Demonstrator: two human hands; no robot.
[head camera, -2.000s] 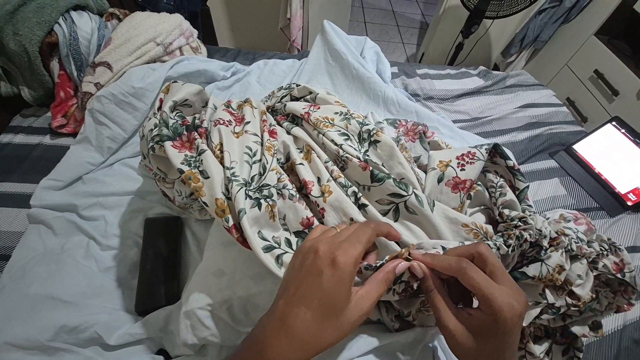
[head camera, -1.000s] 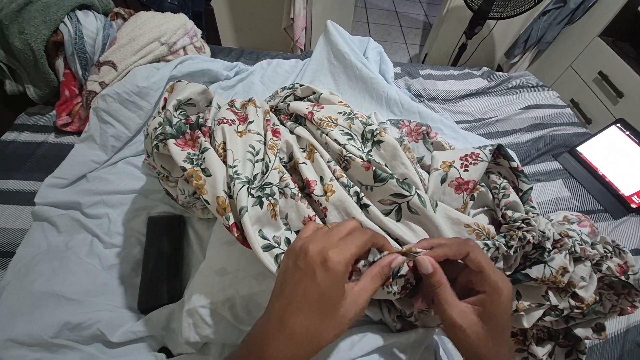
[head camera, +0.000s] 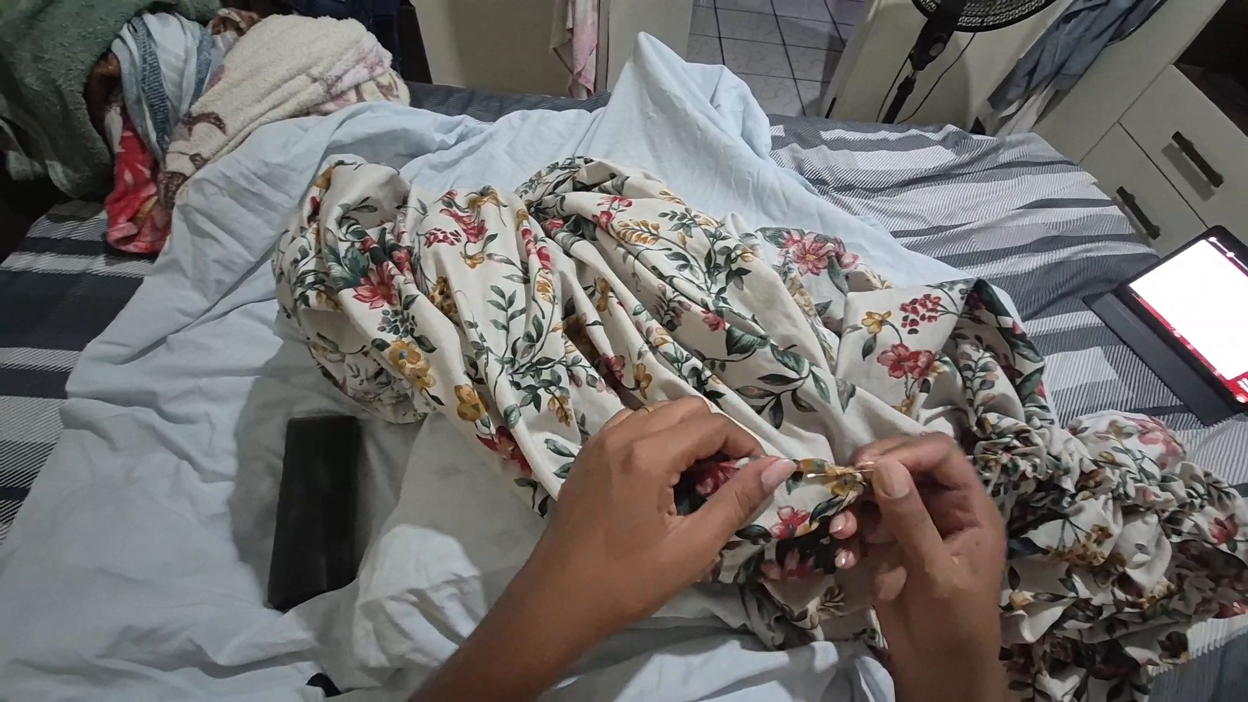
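A cream floral fabric (head camera: 682, 322) lies bunched over a pale blue sheet, gathered into tight ruffles at the right. My left hand (head camera: 673, 497) pinches an edge of the fabric between thumb and fingers. Just to its right, my right hand (head camera: 926, 517) grips the same edge, its thumb and forefinger closed on the cloth. A thin, light sliver like a needle or pin (head camera: 829, 474) shows along the short stretch of edge between the two hands; its ends are hard to make out.
A dark oblong case or phone (head camera: 315, 512) rests on the pale blue sheet (head camera: 185, 390) at the left. A tablet with a lit screen (head camera: 1194, 312) lies at the right. Towels and blankets (head camera: 283, 88) are piled at the back left; a fan (head camera: 936, 39) stands beyond the bed.
The fingertips of my two hands have moved apart, and a short stretch of the fabric edge with the thin sliver now shows between them. The spread fabric has stayed in place.
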